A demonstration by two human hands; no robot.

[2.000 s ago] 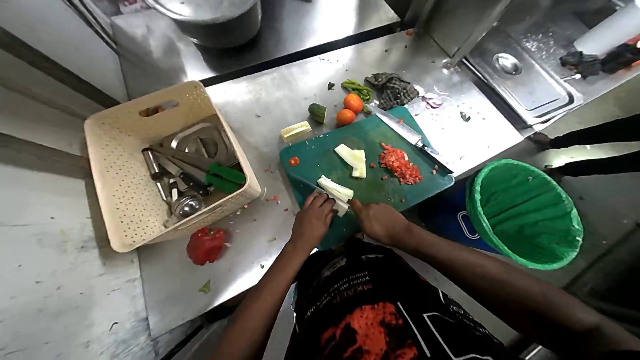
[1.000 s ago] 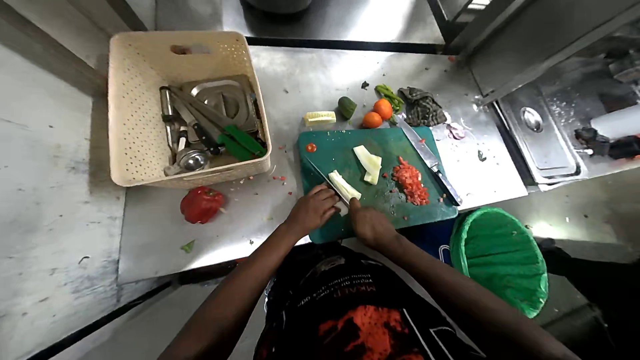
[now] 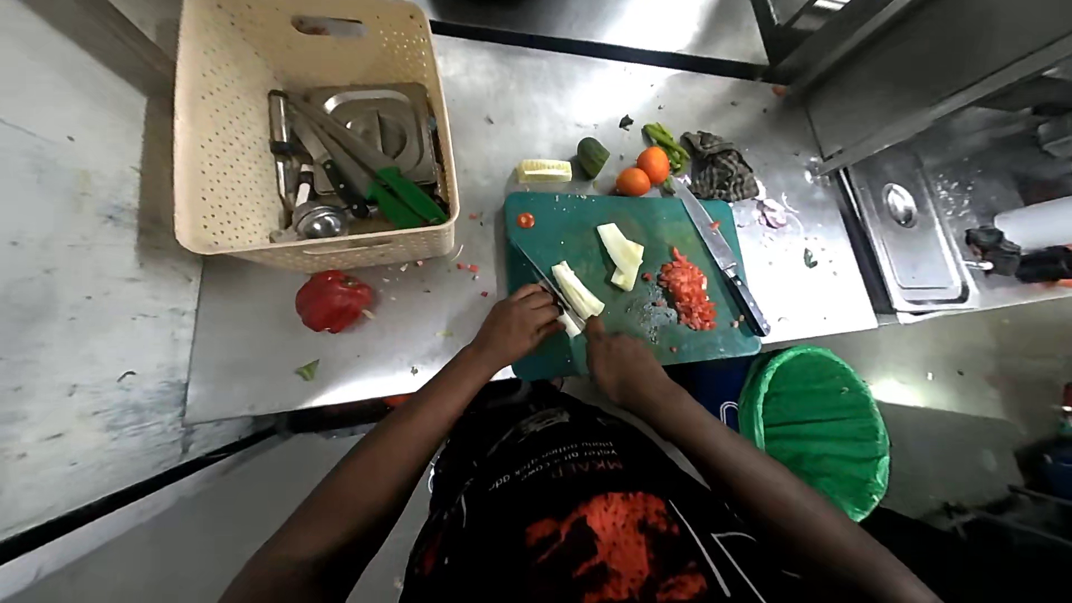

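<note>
On the green cutting board (image 3: 620,335), my right hand (image 3: 624,364) holds a knife (image 3: 536,266); its handle is mostly hidden. The thin blade points up and left, past the fingertips of my left hand (image 3: 515,325). Those fingers are curled against a pale vegetable strip, partly hidden by hand and blade. Just right of the blade are pale cucumber-like strips (image 3: 578,291). Another pale piece (image 3: 621,255) lies mid-board, with chopped red vegetable (image 3: 688,291) to its right. A larger knife (image 3: 712,239) with a black handle rests along the right edge. A small tomato piece (image 3: 525,220) is at upper left.
Behind the board are a cut cucumber (image 3: 592,157), a pale chunk (image 3: 544,171), two tomatoes (image 3: 652,165), green chillies (image 3: 666,144) and a dark cloth (image 3: 720,167). Left stand a beige utensil basket (image 3: 209,126) and red bell pepper (image 3: 332,301). A green-lined bin (image 3: 816,419) is lower right.
The view has shifted, so the basket and board sit differently in it. Both hands remain at the pale strips and knife; no other change is plain.
</note>
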